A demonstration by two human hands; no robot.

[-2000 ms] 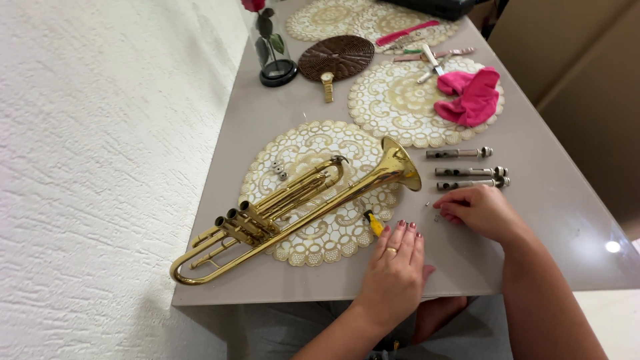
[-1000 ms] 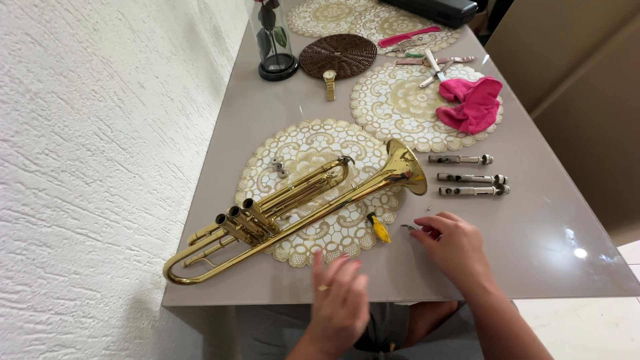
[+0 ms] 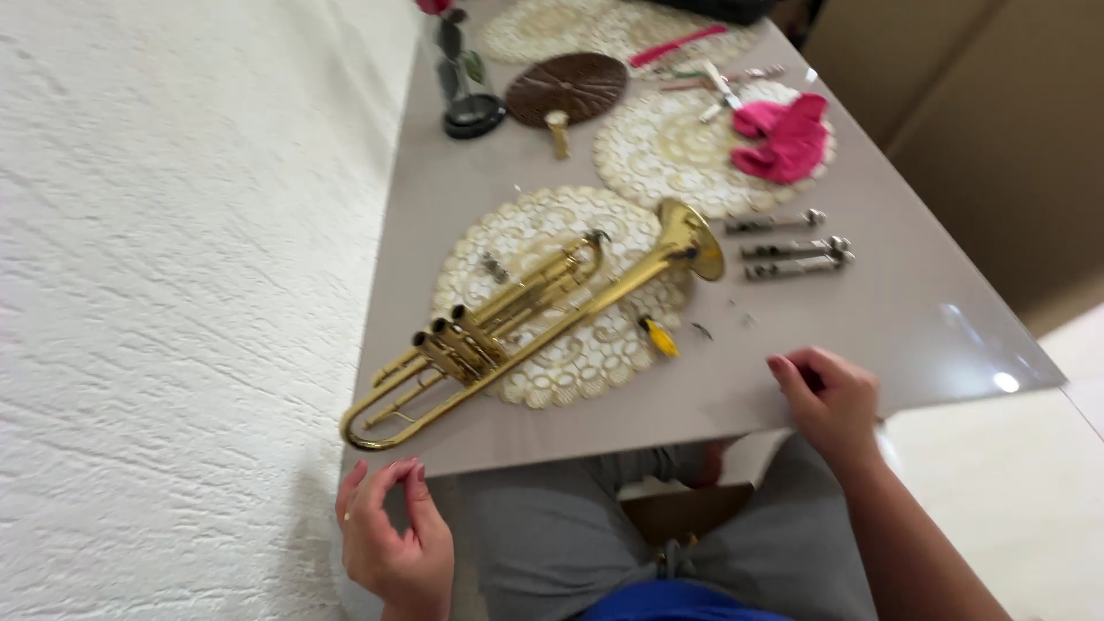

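Observation:
A brass trumpet (image 3: pixel 552 332) lies slantwise on a round lace-pattern placemat (image 3: pixel 539 388), its three valve casings without valves. My left hand (image 3: pixel 395 526) is off the table's front edge, below the trumpet's curved end, fingers loosely bent and holding nothing. My right hand (image 3: pixel 824 392) rests near the front edge at the right, thumb and finger close together; whether anything small is between them cannot be seen. Beside the bell lie three metal piston valves (image 3: pixel 798 266). A yellow-handled small tool (image 3: pixel 661 337) and a small dark piece (image 3: pixel 702 330) lie between the trumpet and my right hand.
Farther back are a pink cloth (image 3: pixel 783 142) on another placemat, a brown woven mat (image 3: pixel 565 86), a gold wristwatch (image 3: pixel 558 136), a rose in glass on a black base (image 3: pixel 474 116) and a pink strip (image 3: pixel 677 46). A textured white wall (image 3: pixel 190 259) borders the left.
My left hand has moved left, from beside the yellow-handled tool to below the trumpet's curved end. My right hand has drawn back toward the front edge, and the small dark piece lies apart from it.

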